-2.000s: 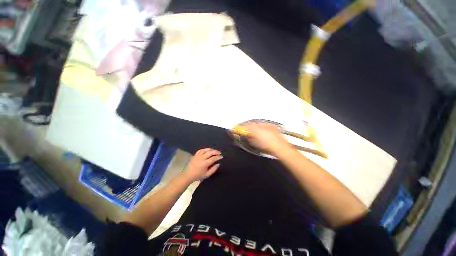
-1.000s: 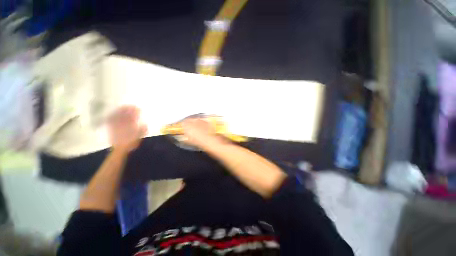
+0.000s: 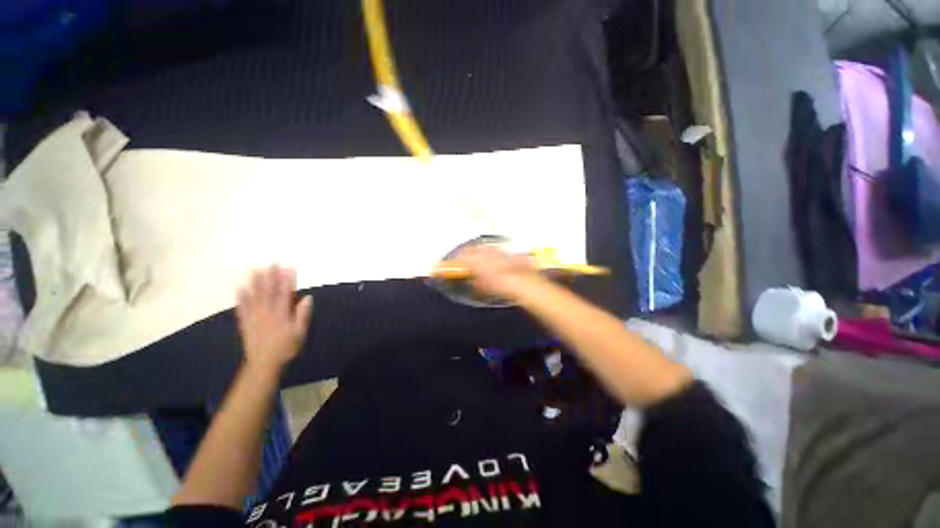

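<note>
Cream trousers [image 3: 206, 217] lie across the black ribbed table cover [image 3: 495, 83], with the flat leg reaching right to a straight hem and the folded top end at the left. My right hand [image 3: 499, 272] is closed on the orange-brown handle of the steam iron [image 3: 464, 293], which rests on the leg's near edge towards the hem. A yellow hose [image 3: 381, 52] with a white tie runs from the far side towards the iron. My left hand [image 3: 272, 314] lies flat, palm down with fingers spread, at the leg's near edge, holding nothing.
A blue plastic packet [image 3: 657, 243] lies beyond the hem end, beside a brown strip [image 3: 722, 206]. A white thread cone [image 3: 794, 318] stands at the right near pink cloth and a grey-brown cloth [image 3: 866, 443]. A pale side board [image 3: 82, 464] is at lower left.
The view has turned and shifted right. The iron in my right hand has moved along the leg towards the hem. My left hand now lies at the near edge, lower on the cloth than before.
</note>
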